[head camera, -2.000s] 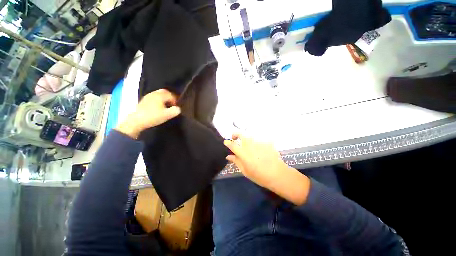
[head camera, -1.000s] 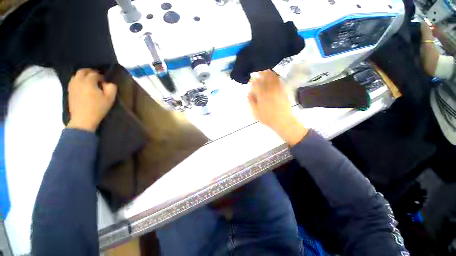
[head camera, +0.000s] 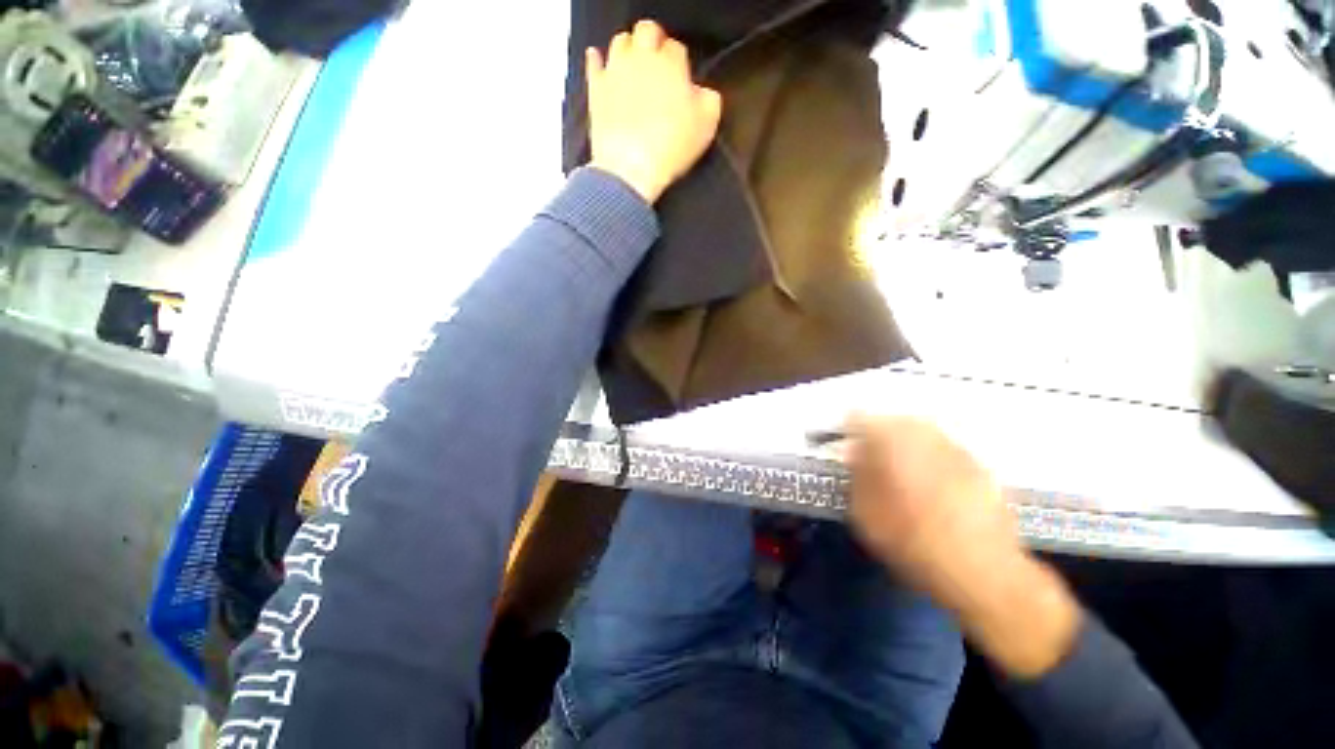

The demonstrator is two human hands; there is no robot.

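Note:
A black and brown garment panel [head camera: 827,161] lies on the white table left of the needle, with a darker flap folded over it. My left hand [head camera: 652,110] grips the cloth at its upper left, fingers curled. My right hand [head camera: 930,505] is blurred over the table's front edge, right of the cloth and not touching it. A small dark tip [head camera: 829,436] sticks out at its fingertips; what it belongs to is unclear. The sewing machine's presser foot area [head camera: 1040,242] is right of the panel, with no cloth under it that I can see.
The machine head [head camera: 1098,73] stands at the upper right. A black cloth strip [head camera: 1281,227] hangs over it, and a brown-black roll [head camera: 1274,439] lies at the right. A ruler [head camera: 703,471] edges the table. A phone [head camera: 129,168] lies far left; a blue crate [head camera: 191,556] is below.
The view has swung left. My right hand has moved from beside the machine head to the front edge, with a small dark tip now at its fingers. My left hand stays on the cloth.

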